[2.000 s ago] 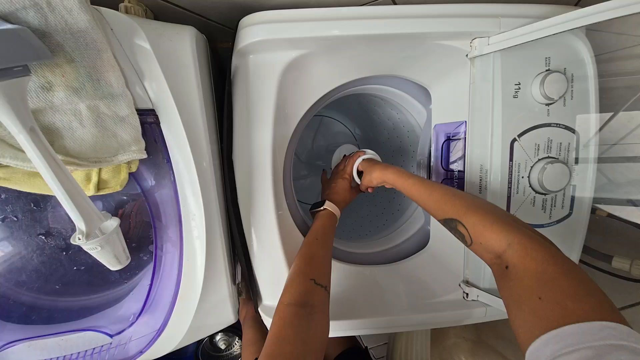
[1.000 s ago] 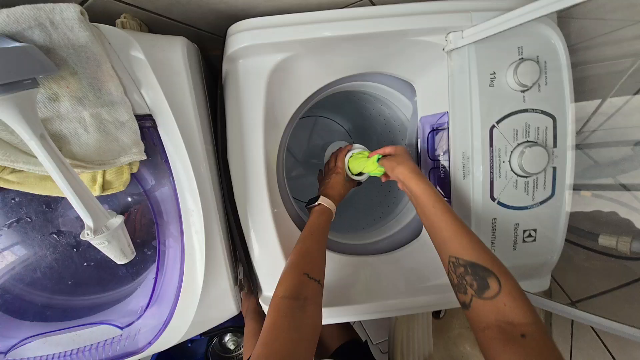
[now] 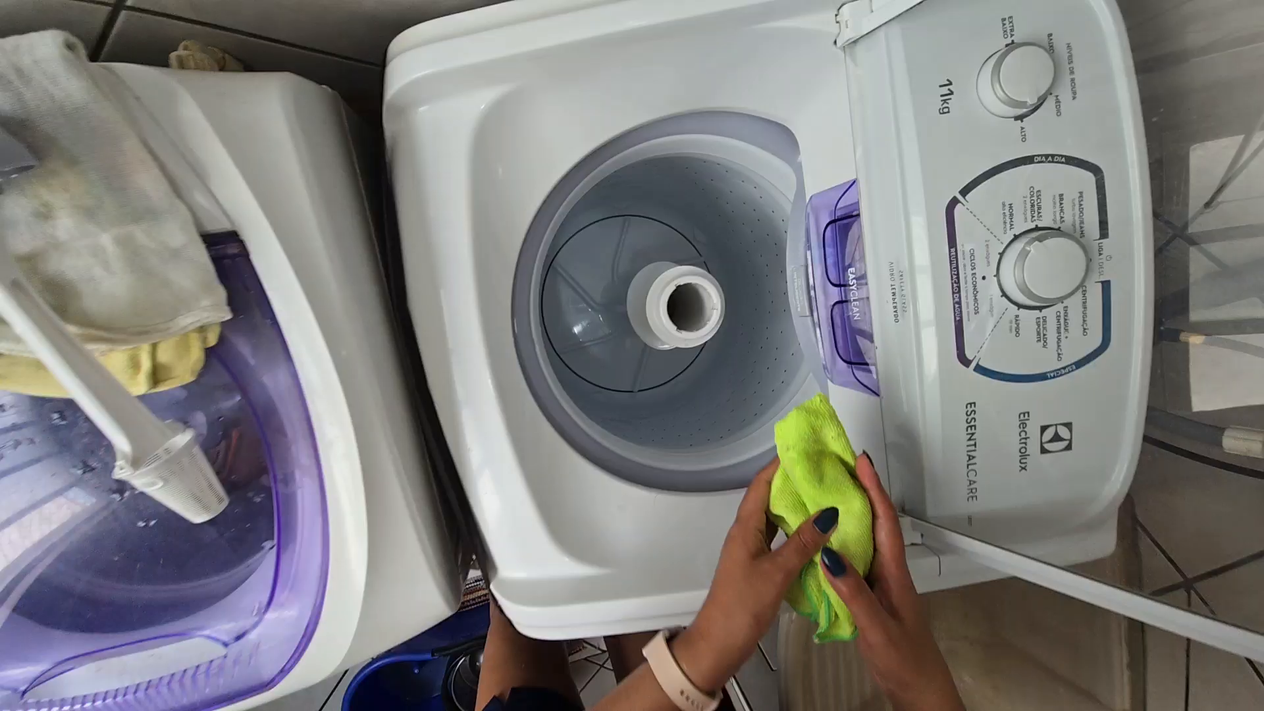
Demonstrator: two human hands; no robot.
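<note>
A bright green cloth [image 3: 822, 504] is bunched between both hands, over the near right edge of the washing machine top [image 3: 553, 533]. My left hand [image 3: 765, 563], with a pale band on its wrist, holds the cloth from the left, thumb across it. On the other side my right hand [image 3: 882, 583] grips it too, its thumb near the left one. Inside the open round drum [image 3: 632, 405] stands a white agitator column [image 3: 647, 306] with a hollow top. A purple dispenser [image 3: 847, 296] sits between the drum and the control panel.
The control panel [image 3: 997, 415] with two knobs lies on the right, beside the raised lid's frame [image 3: 1076, 592]. At left is a second washer with a purple transparent lid [image 3: 296, 533], bearing a grey cloth [image 3: 109, 227], a yellow cloth [image 3: 158, 363] and a white lint filter [image 3: 178, 479]. A blue bucket [image 3: 395, 681] stands below.
Both hands have moved out of the drum opening towards the machine's near edge, with the green cloth. A second ago the cloth was at the agitator's top; now the hollow top shows uncovered.
</note>
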